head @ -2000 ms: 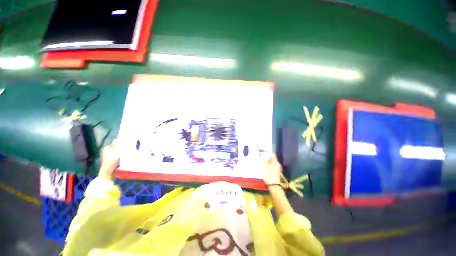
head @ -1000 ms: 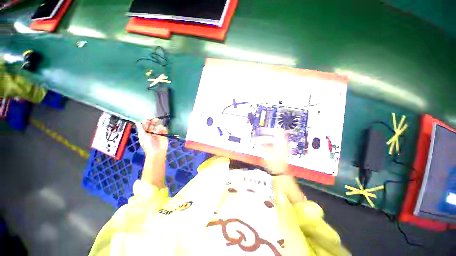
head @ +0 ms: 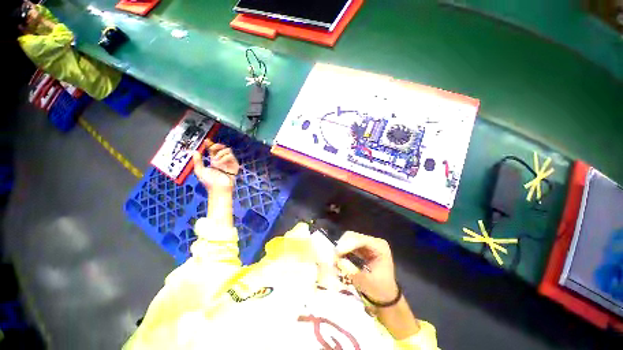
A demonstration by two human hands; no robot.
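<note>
An open-back all-in-one PC (head: 437, 123) lies on a red-orange pad on the green bench, its fan and mainboard facing up. Neither hand touches it. My left hand (head: 217, 164) is over the blue pallet, fingers partly curled and apart, with nothing visible in it. It is beside another open-back unit (head: 179, 145) on a red pad; I cannot tell whether they touch. My right hand (head: 369, 263) is in front of my chest, fingers closed on a small dark object (head: 356, 260), too blurred to name.
A black adapter (head: 256, 102) is left of the PC, another (head: 504, 191) right of it by crossed yellow tape (head: 490, 240). A lit screen (head: 601, 236) lies at far right, a dark screen (head: 300, 8) at the back. Blue pallet (head: 160, 205) below; a person in yellow (head: 61, 58) far left.
The view has turned left. Both hands have left the PC's edges; my left hand moved from the left adapter towards the lower unit, my right hand from over the PC to my chest.
</note>
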